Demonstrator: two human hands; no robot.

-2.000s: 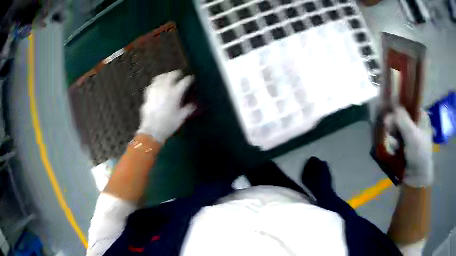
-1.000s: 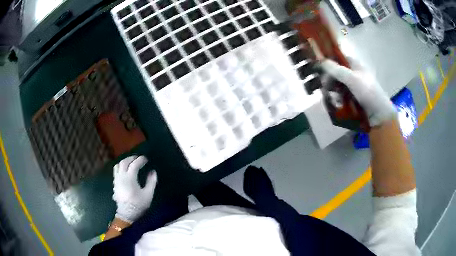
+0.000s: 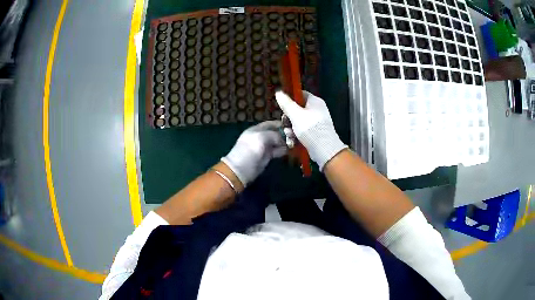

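My right hand [image 3: 314, 126], in a white glove, grips the red-brown handheld jig [image 3: 295, 73], which is tilted and seen nearly edge-on over the right part of the core carrier tray. My left hand [image 3: 256, 151], also gloved, is just left of the jig's lower part, its fingertips close to my right fingers; whether it holds anything is hidden and blurred. The core carrier tray [image 3: 208, 73] lies flat on the green mat, with rows of dark cores showing round recesses and a white label on its far edge.
A stack of white core trays [image 3: 434, 123] stands to the right, its far part filled with dark blocks. A blue plastic crate [image 3: 488, 218] is at the lower right. A green object [image 3: 504, 36] lies at the far right. Yellow lines [image 3: 130, 105] run along the floor at left.
My right hand has brought the jig from the right side over the carrier tray. My left hand has moved in beside it. The view has turned, and the red-brown bare patch on the tray no longer shows.
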